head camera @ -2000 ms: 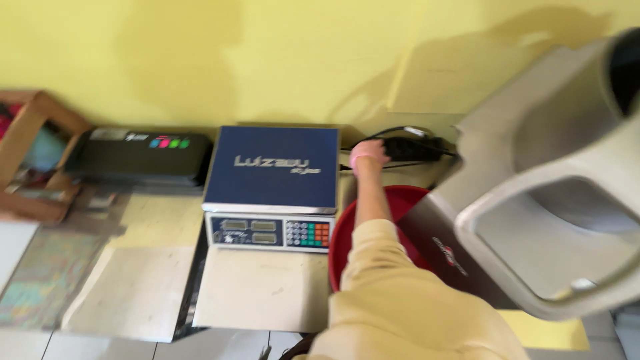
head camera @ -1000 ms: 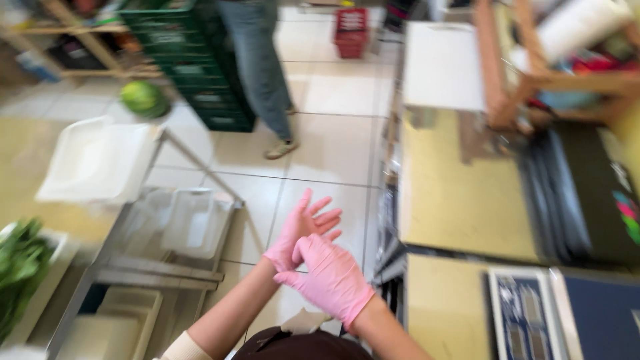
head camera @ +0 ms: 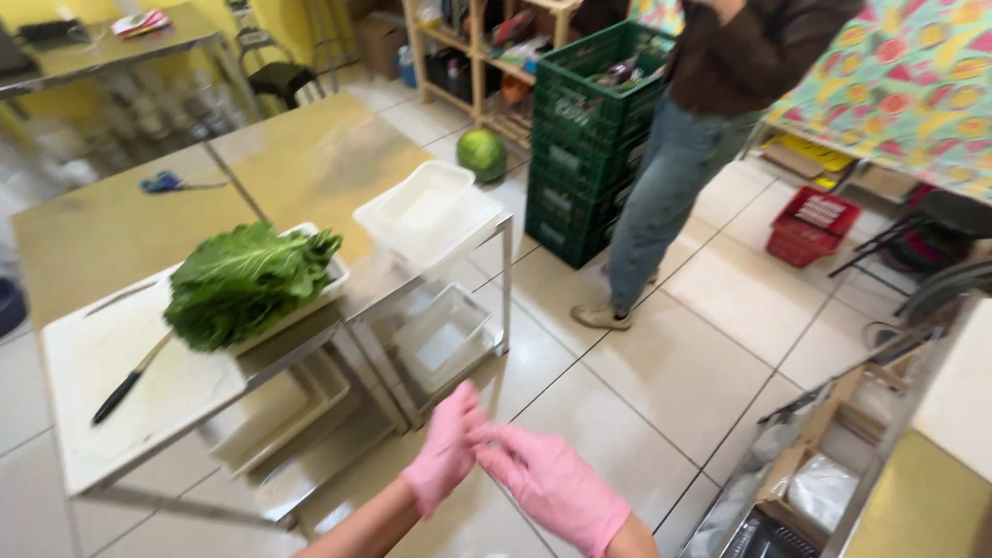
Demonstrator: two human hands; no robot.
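Note:
Both hands wear pink disposable gloves and meet low in the middle of the view, above the tiled floor. My left hand point(head camera: 446, 449) is held edge-up, its fingers extended. The fingers of my right hand point(head camera: 546, 480) touch or pinch the glove at my left hand's fingers; exactly what they grip cannot be told. To the left, leafy greens point(head camera: 248, 283) lie in a white plastic tray point(head camera: 339, 280) on a metal table. Beside them a black-handled knife point(head camera: 128, 386) rests on a white cutting board point(head camera: 178, 395). A second blade lies near the board's far edge.
White plastic containers point(head camera: 422, 213) stand on the table's corner. Beyond it are a watermelon point(head camera: 482, 155) on the floor and stacked green crates point(head camera: 581, 155), with a person point(head camera: 674, 178) beside them. A red basket point(head camera: 814, 225) stands further right. Shelving with boxes point(head camera: 798, 465) borders the lower right.
The view has swung left toward the table with the greens. Two seconds ago one gloved hand reached near cables beside the scale; since one second ago both hands have been together.

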